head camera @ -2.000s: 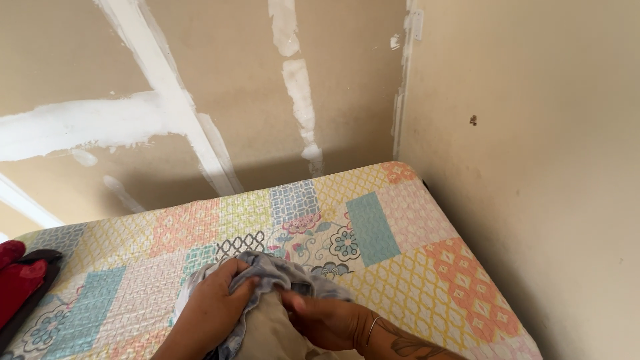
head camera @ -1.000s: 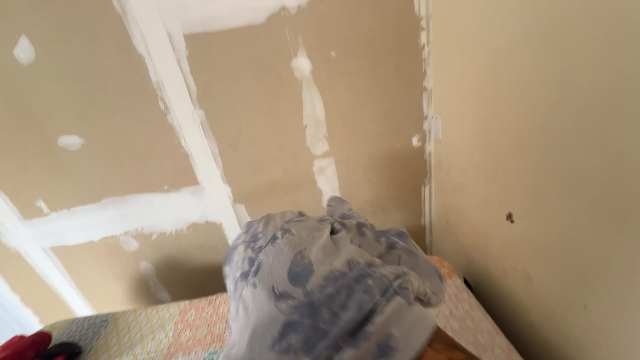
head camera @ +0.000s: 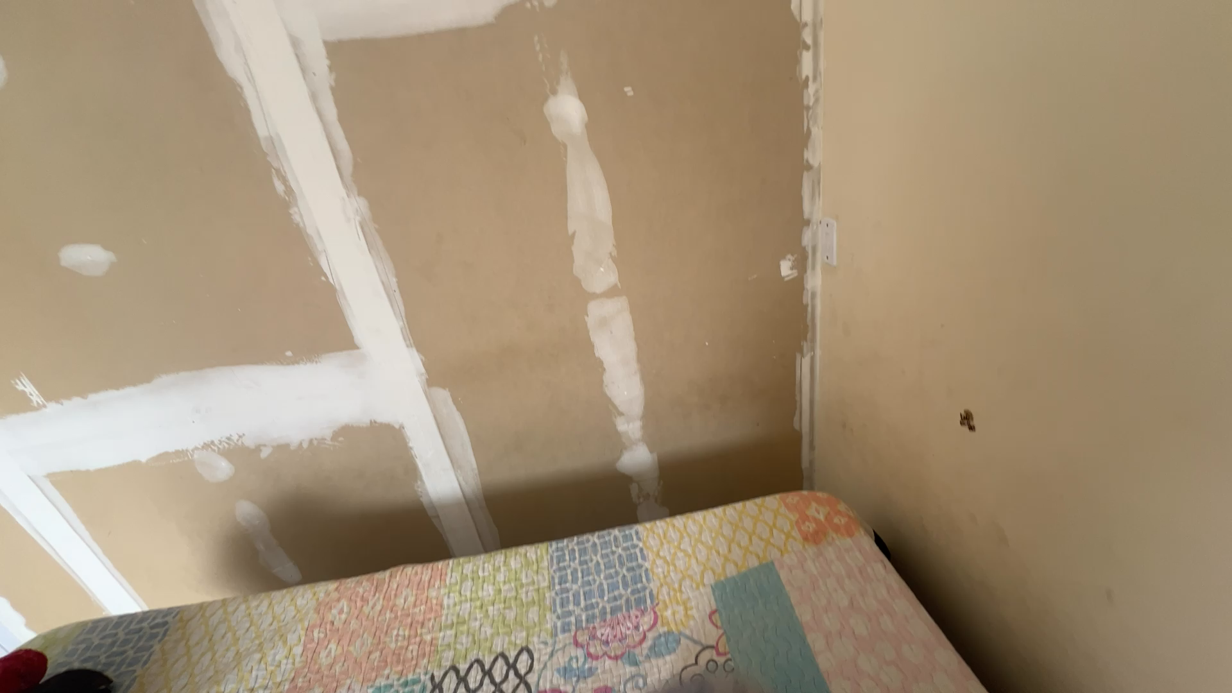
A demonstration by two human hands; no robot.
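Observation:
Neither my left hand nor my right hand shows in the head view now, so what they hold is hidden. A patchwork quilt (head camera: 500, 597) covers the bed along the bottom of the view. At the bottom edge, right of centre, a small blurred greyish patch overlaps the quilt; it is too little to name for certain. Red and black fabric (head camera: 58, 674) lies at the bottom left corner.
Behind the bed stands a drywall wall (head camera: 712, 289) with white joint compound over its seams. A beige wall (head camera: 1039, 241) runs down the right side, with a small hole (head camera: 967, 421) and a dark gap beside the bed.
The grey floral cloth, in both hands two seconds ago and raised in front of the view one second ago, has dropped almost wholly out of sight. Both hands have left the view, which has tilted up.

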